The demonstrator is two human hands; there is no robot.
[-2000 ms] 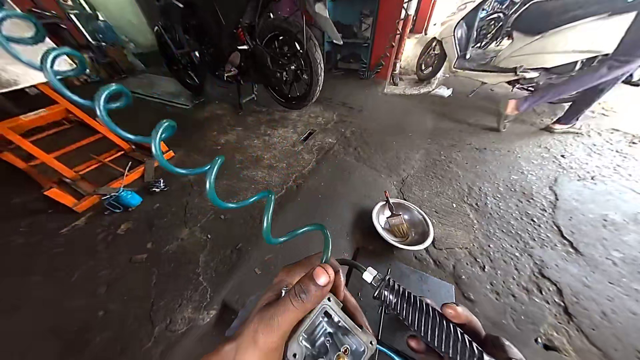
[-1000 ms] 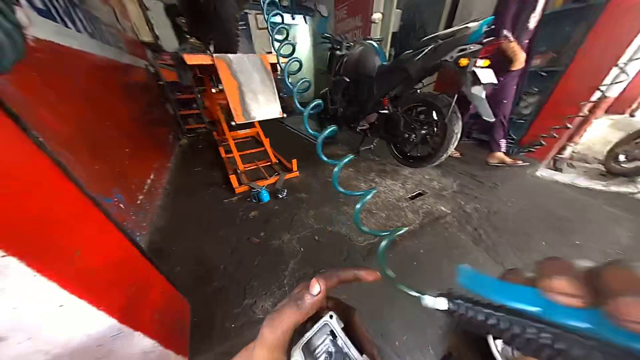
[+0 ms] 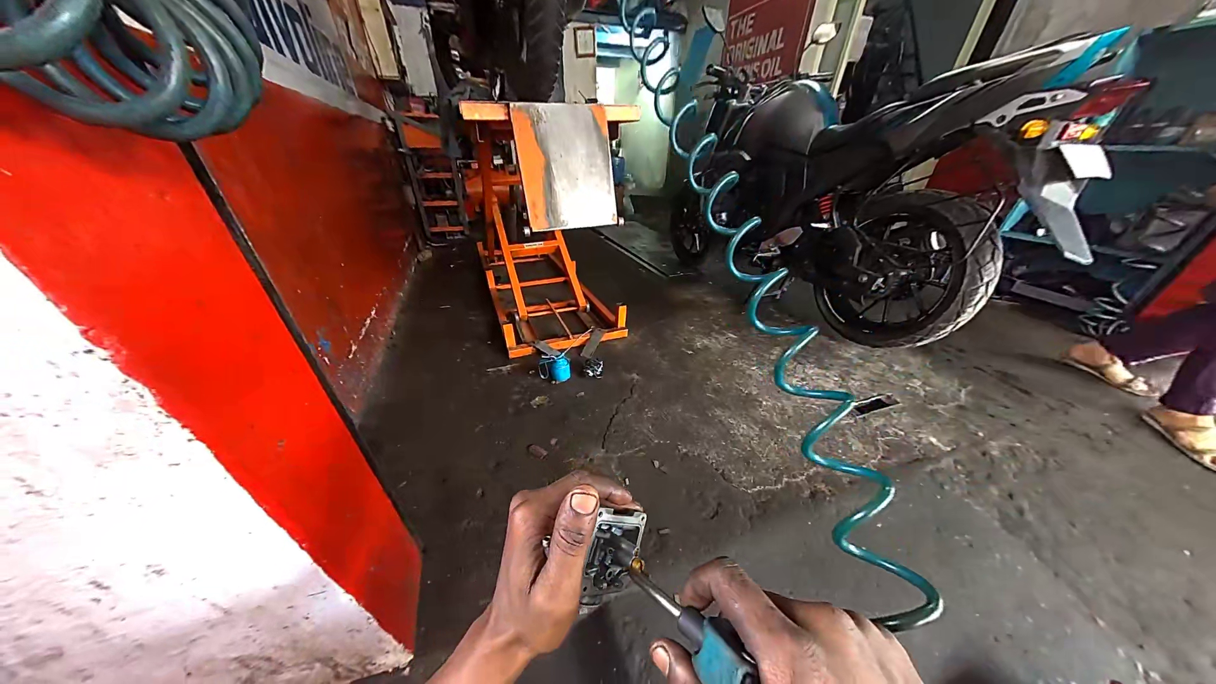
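Note:
My left hand (image 3: pixel 551 560) holds a small metal carburetor body (image 3: pixel 611 556), thumb along its near edge, with the open side and its brass part facing up. In my right hand (image 3: pixel 798 622) is a blue air blow gun (image 3: pixel 719 655). Its thin metal nozzle points into the carburetor and reaches the brass part or stops just by it; which of these cannot be told. A coiled teal air hose (image 3: pixel 860 470) runs from beside my right hand up towards the back of the workshop. My right fingers hide much of the gun's handle.
An orange motorcycle lift (image 3: pixel 560 294) stands ahead, with a small blue can (image 3: pixel 556 368) at its foot. Right of it is a parked black motorcycle (image 3: pixel 893 256). A red and white wall (image 3: pixel 285 427) rises at left. A person's sandalled feet (image 3: pixel 1183 432) show at far right.
My right hand has come in from the right and brought the blow gun's nozzle to the carburetor. The view has swung left since the oldest frame.

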